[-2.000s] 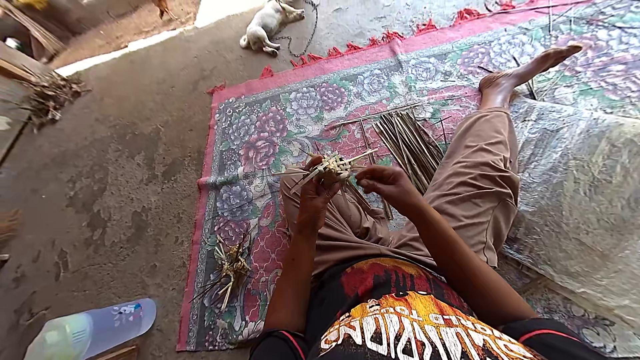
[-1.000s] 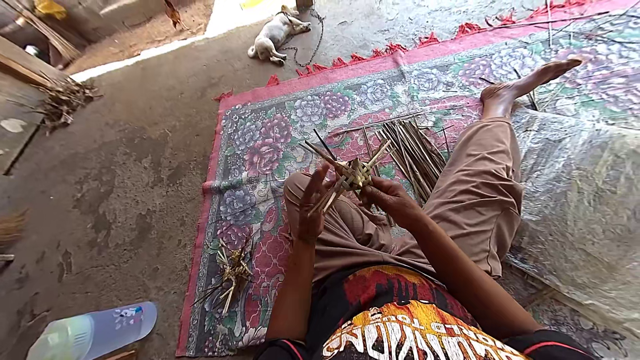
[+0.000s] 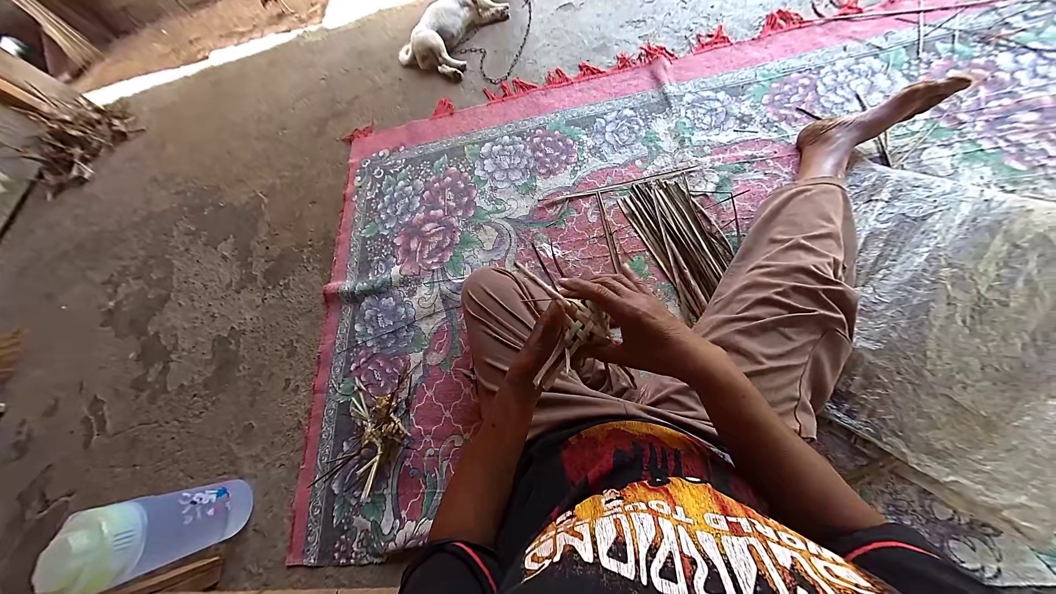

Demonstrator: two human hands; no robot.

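A small woven piece of dry plant strips [image 3: 584, 323], its loose ends sticking out, is between my two hands above my bent leg. My left hand [image 3: 535, 351] grips its left side. My right hand [image 3: 639, 322] bears on its right side with bent fingers, partly hiding it. Beyond my hands, a bundle of long dry strips [image 3: 676, 239] lies on the floral rug. Another small woven piece with splayed ends [image 3: 379, 433] rests on the rug at the left.
The floral rug [image 3: 511, 157] has a red fringe. A clear plastic sheet [image 3: 949, 330] covers its right part. A plastic jug [image 3: 148, 528] lies at the lower left. An animal beside a chain [image 3: 445, 37] lies on the concrete floor; dry plant scraps [image 3: 74, 140] are piled at the upper left.
The woven piece has turned between my hands. My right hand has come over its upper right side, its fingers now closer to my left hand than two seconds ago.
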